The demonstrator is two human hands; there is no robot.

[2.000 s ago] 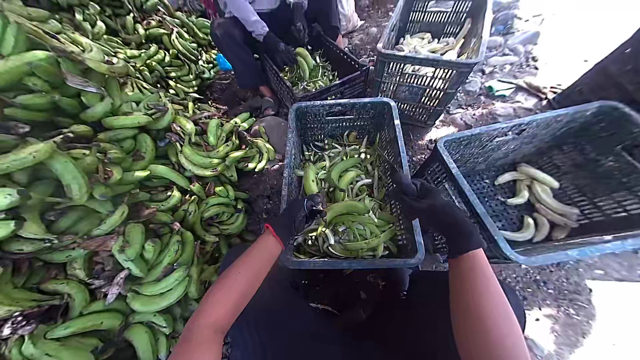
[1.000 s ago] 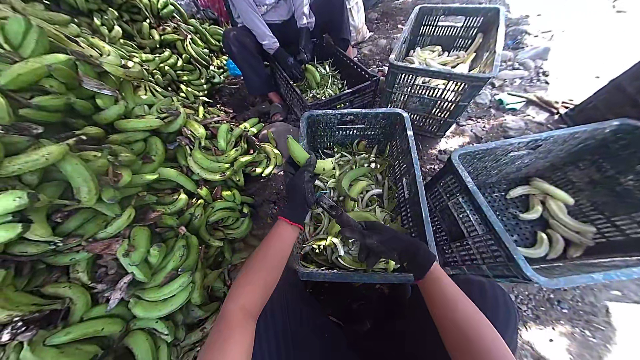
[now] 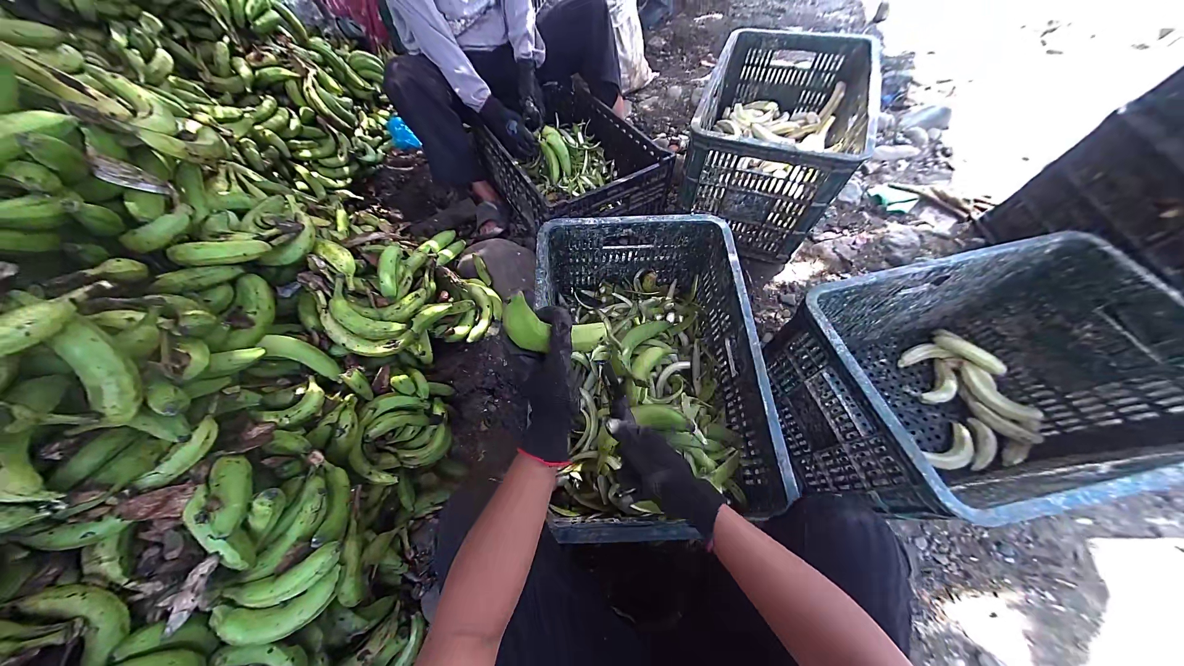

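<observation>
My left hand (image 3: 550, 384), in a black glove, grips a green plantain (image 3: 524, 324) over the left side of a dark plastic crate (image 3: 760, 421). My right hand (image 3: 661, 462), gloved too, is over the peels (image 3: 689, 375), just right of and below my left hand. A narrow dark shape juts up from its fingers; whether it is a blade or a finger I cannot tell. Green plantains also lie among the peels. In the tilted crate (image 3: 879, 421) at the right are several peeled plantains (image 3: 994, 393).
A large heap of green plantains (image 3: 277, 351) fills the left side. Ahead sits a person (image 3: 462, 55) with gloved hands at a black crate (image 3: 638, 190) of peels. Right of that stands a crate (image 3: 786, 153) holding peeled plantains. A dark object (image 3: 1101, 176) is at the right edge.
My right hand has moved from the crate's right rim to over the peels. My left hand has risen off the crate's left side and now clearly holds a green plantain.
</observation>
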